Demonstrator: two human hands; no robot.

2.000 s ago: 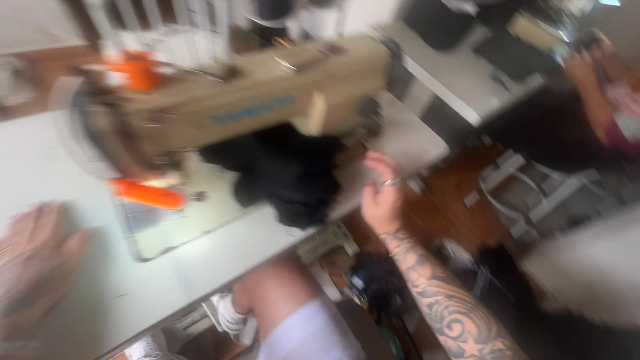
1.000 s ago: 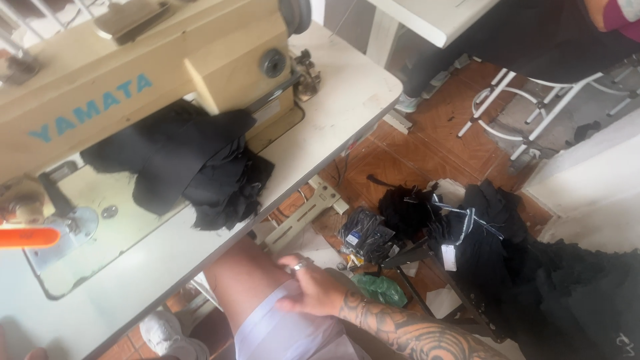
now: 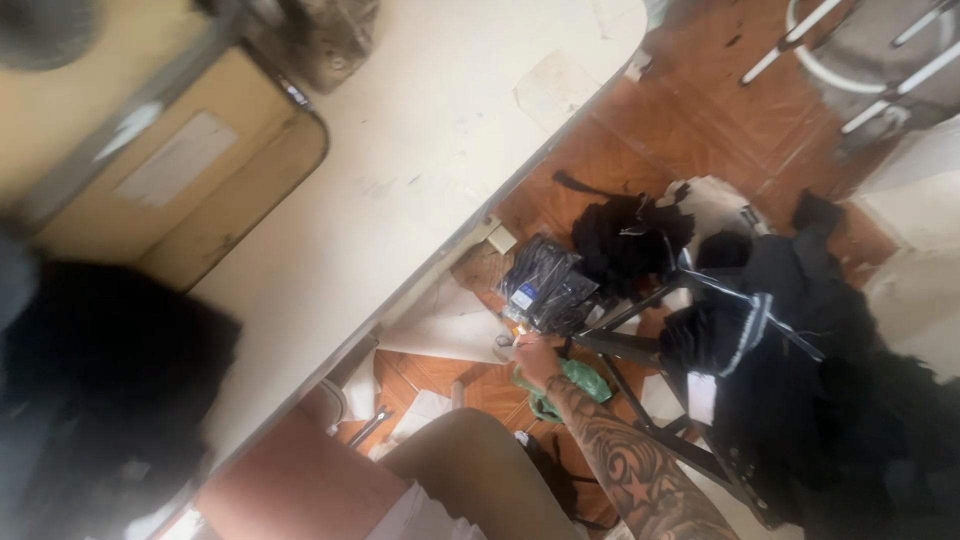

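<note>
My right hand (image 3: 536,361) reaches down beside the table, just below a clear plastic bag of dark items (image 3: 544,281) with a label on it. Its fingers touch or hold something small near the bag's lower edge; what it is cannot be told. A green plastic bag (image 3: 585,381) lies right beside the hand. My left hand is out of view. At the left, black fabric (image 3: 112,375) lies on the sewing machine's bed, blurred and close to the camera. Part of the beige sewing machine (image 3: 187,157) shows above it.
The white table's edge (image 3: 450,244) runs diagonally between the machine and the floor. Bundled black cloth pieces (image 3: 780,337) rest on a dark metal frame (image 3: 622,346) at the right. More black fabric (image 3: 630,232) lies behind the bag. White-legged metal furniture (image 3: 840,82) stands at the upper right.
My right hand has moved from my thigh down beside the bagged items near the floor. My left hand, on the table two seconds ago, has left the view. The view has shifted toward the floor.
</note>
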